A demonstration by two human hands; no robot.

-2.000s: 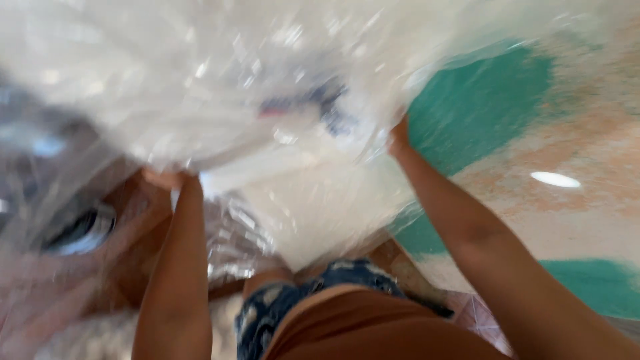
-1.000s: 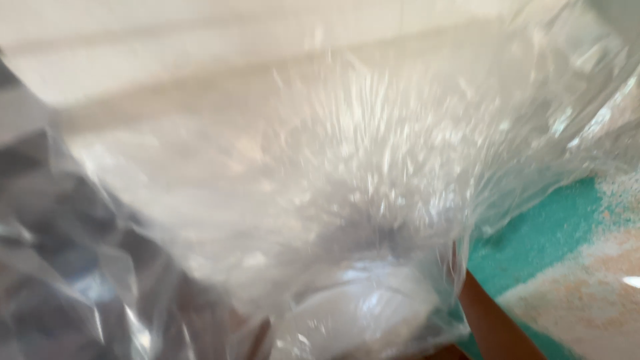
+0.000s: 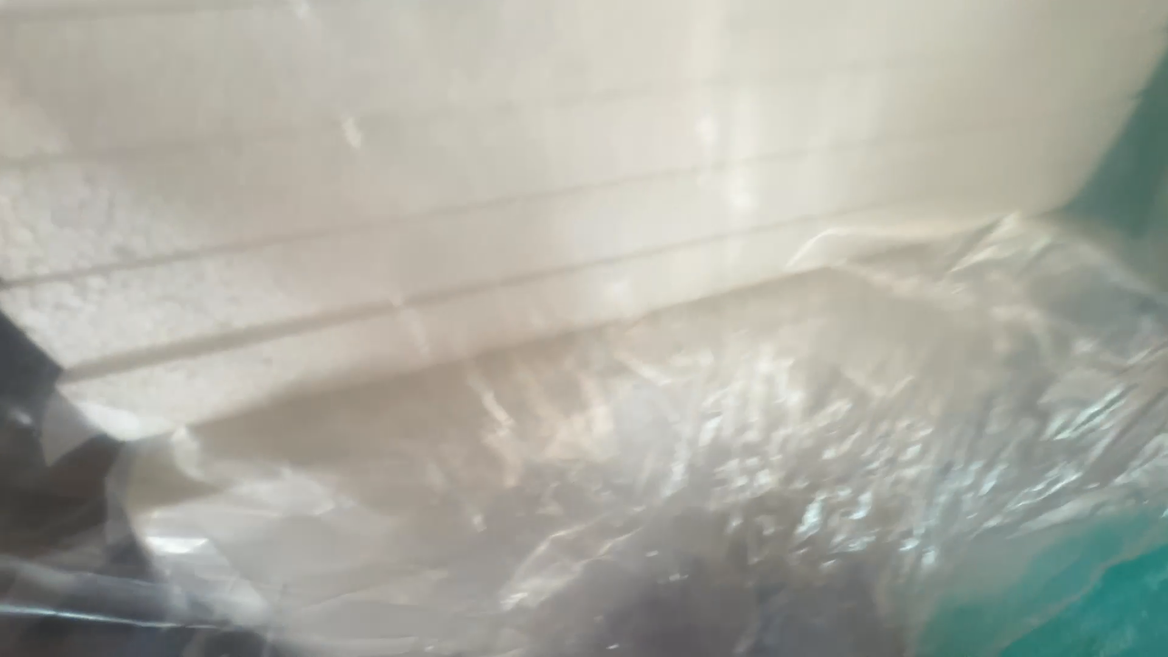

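Wrinkled clear plastic film (image 3: 803,438) stretches across the lower half of the head view, very close to the camera. Beyond it, partly under the film, lie large cream-white sheets or panels (image 3: 547,182) with several parallel edges running slantwise. The material of these panels cannot be told through the blur. Neither my left hand nor my right hand shows in this view, so what they hold is hidden.
A teal-green surface (image 3: 1095,602) shows at the lower right, with more teal at the upper right edge. Something dark (image 3: 46,474), too blurred to name, lies at the left edge.
Both my hands and forearms, seen earlier at the plastic, have left the view. The view has shifted strongly, and the cream panels with their parallel edges now fill the upper half.
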